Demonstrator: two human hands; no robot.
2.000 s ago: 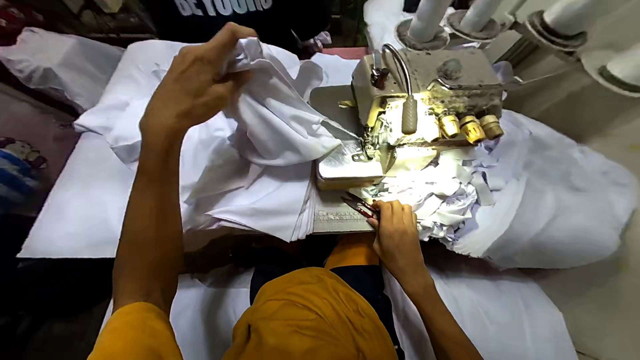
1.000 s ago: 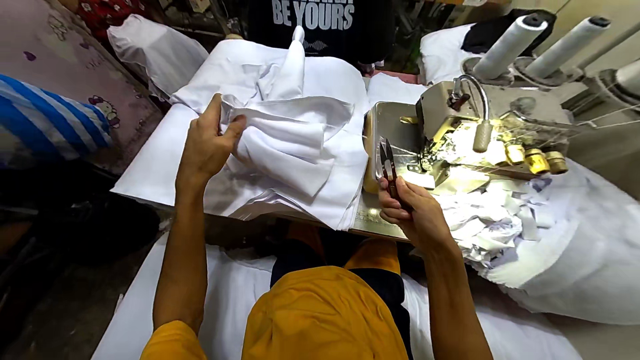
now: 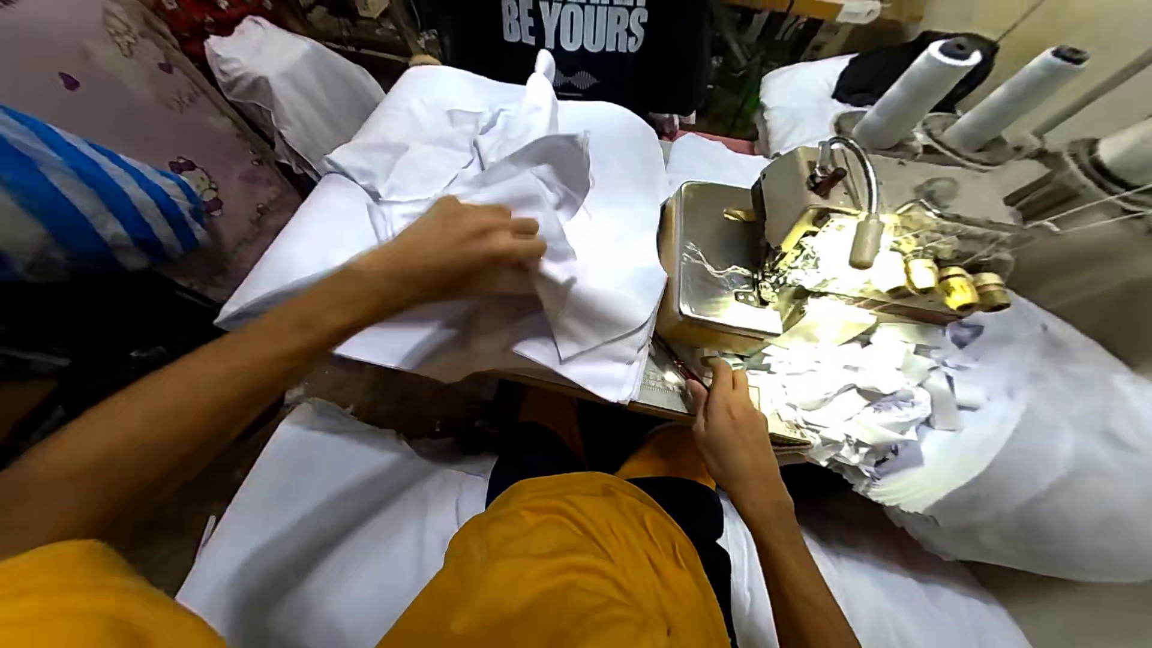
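Observation:
My left hand (image 3: pixel 486 241) is on the pile of white fabric pieces (image 3: pixel 621 234), its fingers curled at a fold; whether it pinches the cloth cannot be told. My right hand (image 3: pixel 727 409) is low in front of the serger sewing machine (image 3: pixel 814 211), holding small thread snips (image 3: pixel 677 362) by their handles. The blades point up and left, beside the fabric's right edge and below the machine's metal plate (image 3: pixel 715 261). A bright lamp lights the needle area, and loose threads lie across the plate.
White fabric scraps (image 3: pixel 864 387) are heaped right of my right hand, by a large white cloth bundle (image 3: pixel 1053 450). Thread cones (image 3: pixel 913 94) stand behind the machine. White cloth (image 3: pixel 342 531) is near my legs. A person in a black shirt (image 3: pixel 576 45) is across the table.
The snips, raised over the machine plate a second ago, are now lower, at the table's front edge. My left hand has moved right over the fabric, where the raised folds now lie lower.

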